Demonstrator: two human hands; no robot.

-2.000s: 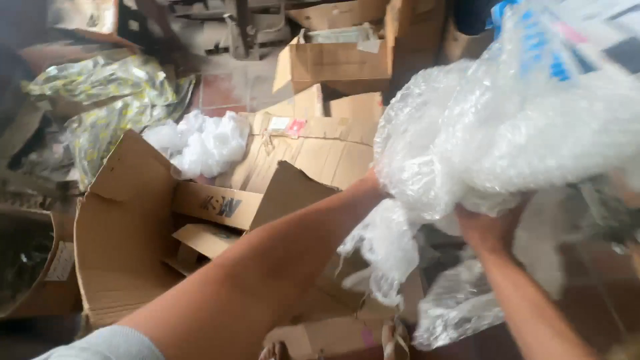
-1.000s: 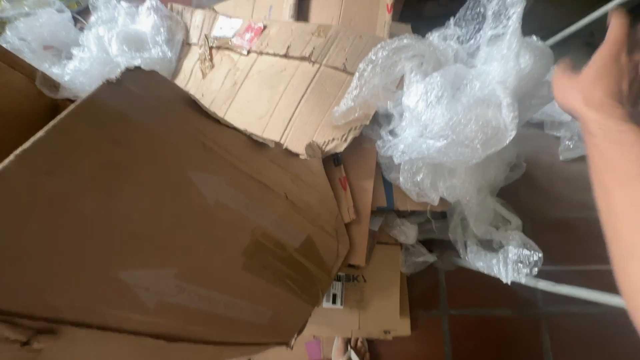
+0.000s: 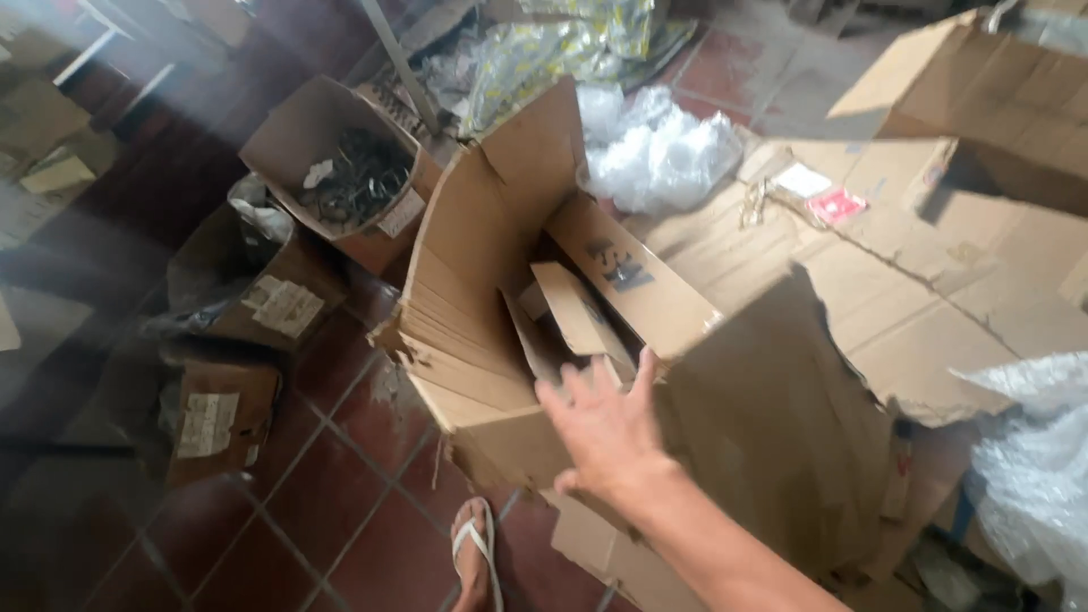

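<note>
My right hand reaches in from the lower right, palm down with the fingers apart, over the near edge of a large torn cardboard box. Whether its fingertips touch the cardboard cannot be told. Inside that box stand a smaller printed carton and an open-flapped cardboard piece. A broad brown flap leans out beside my wrist. My left hand is out of view. Clear bubble wrap lies at the right edge, and a crumpled clear plastic heap sits behind the box.
Flattened cardboard spreads at the right, below an open box. A box of dark tangled items and smaller labelled boxes stand at the left. A metal pole rises behind. My sandalled foot is on the red tiles.
Two seconds ago both my hands were on the bubble wrap; now my right hand is off it and over the torn box. The view has swung left.
</note>
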